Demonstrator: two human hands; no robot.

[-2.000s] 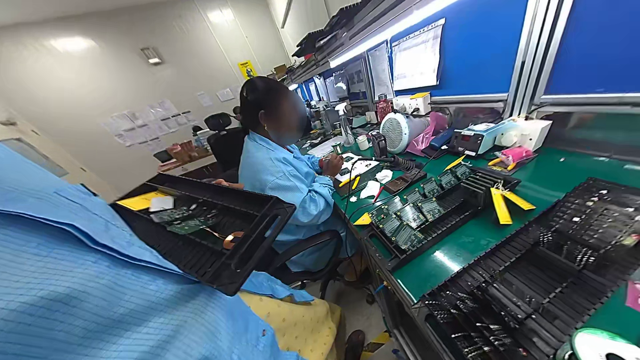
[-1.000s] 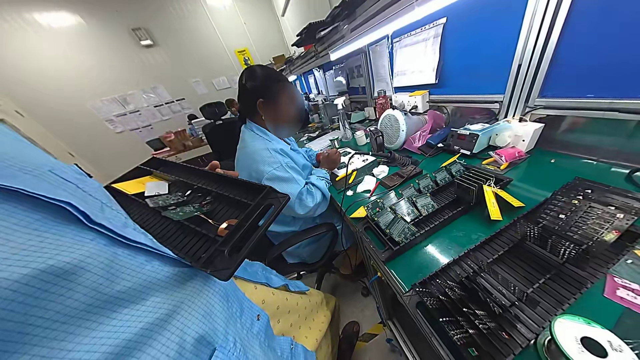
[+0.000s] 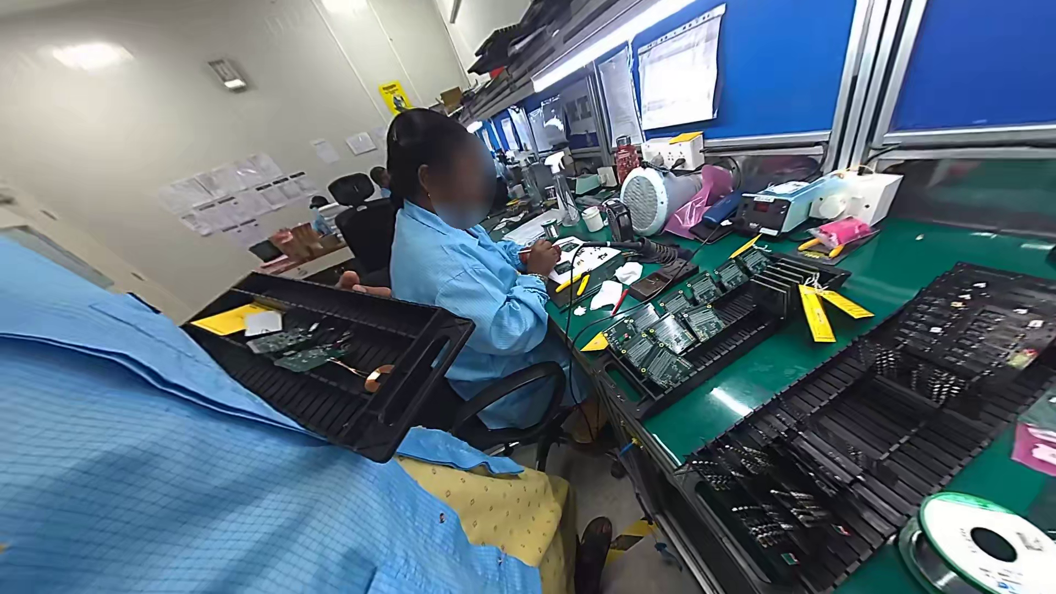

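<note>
Only some fingers of my left hand [image 3: 363, 285] show, at the far rim of a black slotted circuit-board tray [image 3: 404, 392]; the rest of the hand is hidden. The tray is tilted beside my blue coat. Inside it lie green circuit boards [image 3: 307, 358], a copper-coloured coil [image 3: 378, 378], a yellow card [image 3: 229, 319] and a small white piece [image 3: 263, 323]. My right hand is out of view.
A seated co-worker [image 3: 470, 272] works at the green bench [image 3: 738, 396]. On it stand a slotted rack of circuit boards [image 3: 701, 363], larger black racks [image 3: 874, 421], a solder wire spool [image 3: 978, 544] and a soldering station [image 3: 780, 206]. A chair armrest [image 3: 511, 396] juts beside the tray.
The fingers show less above the tray's far rim than one second ago. The tray stays beside my coat. The co-worker's hands remain over the bench.
</note>
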